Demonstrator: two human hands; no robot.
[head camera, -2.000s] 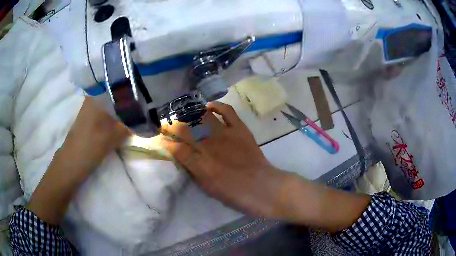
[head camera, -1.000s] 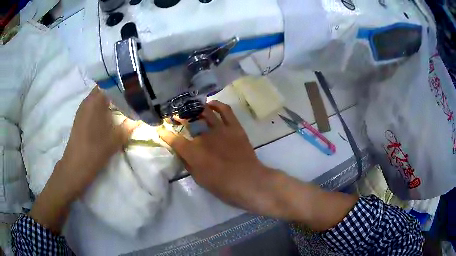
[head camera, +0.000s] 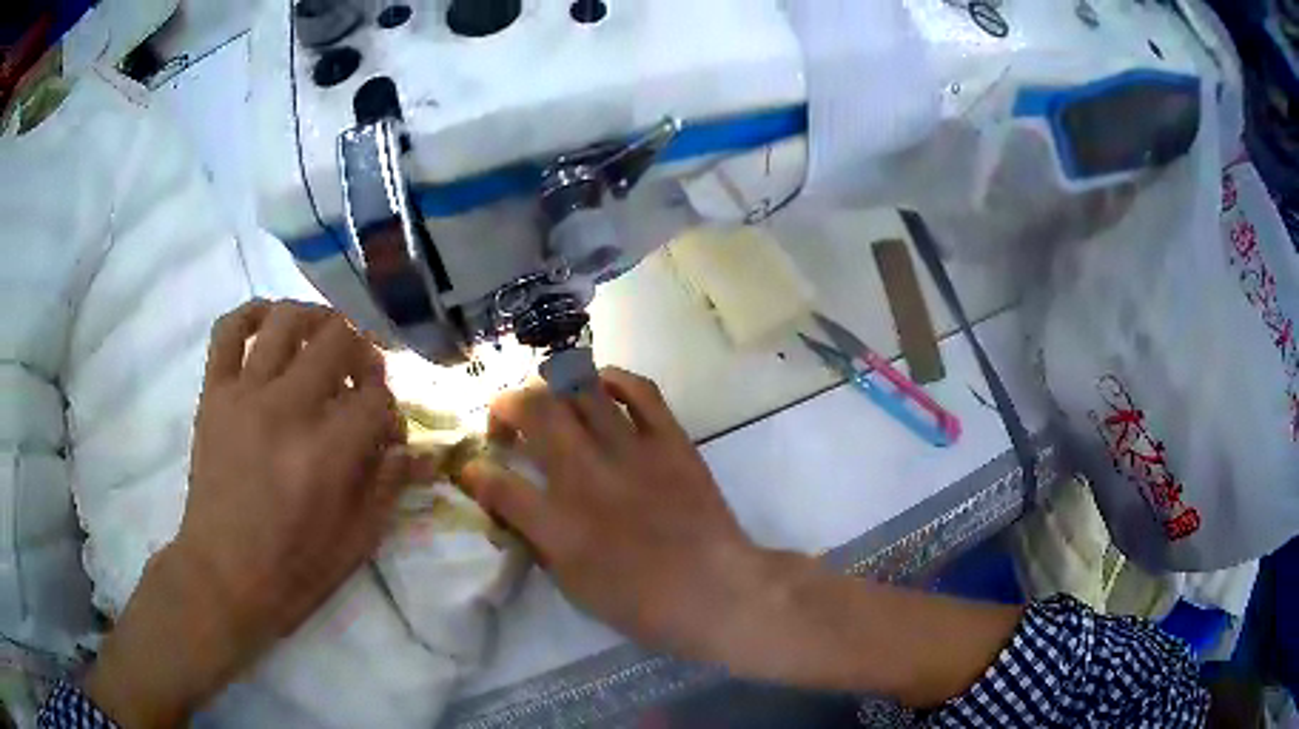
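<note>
The white quilted garment (head camera: 150, 356) fills the left of the table, with a bunched part below the needle. A small pale yellow band (head camera: 439, 459) lies between my hands, just below the lit needle area. My left hand (head camera: 292, 427) is bent over the garment, its fingertips at the band's left. My right hand (head camera: 613, 484) holds the band's right side between thumb and fingers. The grey block (head camera: 567, 373) is by my right fingertips. The needle and presser foot of the sewing machine (head camera: 570, 71) are blurred by glare.
Snips with blue and pink handles (head camera: 890, 385) lie right of the needle. A pale yellow folded pad (head camera: 741, 282), a brown strip (head camera: 908, 309) and a dark strap (head camera: 969, 342) lie nearby. A white plastic bag with red writing (head camera: 1140, 356) hangs at the right.
Both hands have moved toward me, away from the needle, with the band. The left hand's fingers are now more bent. The area under the needle shows more brightly.
</note>
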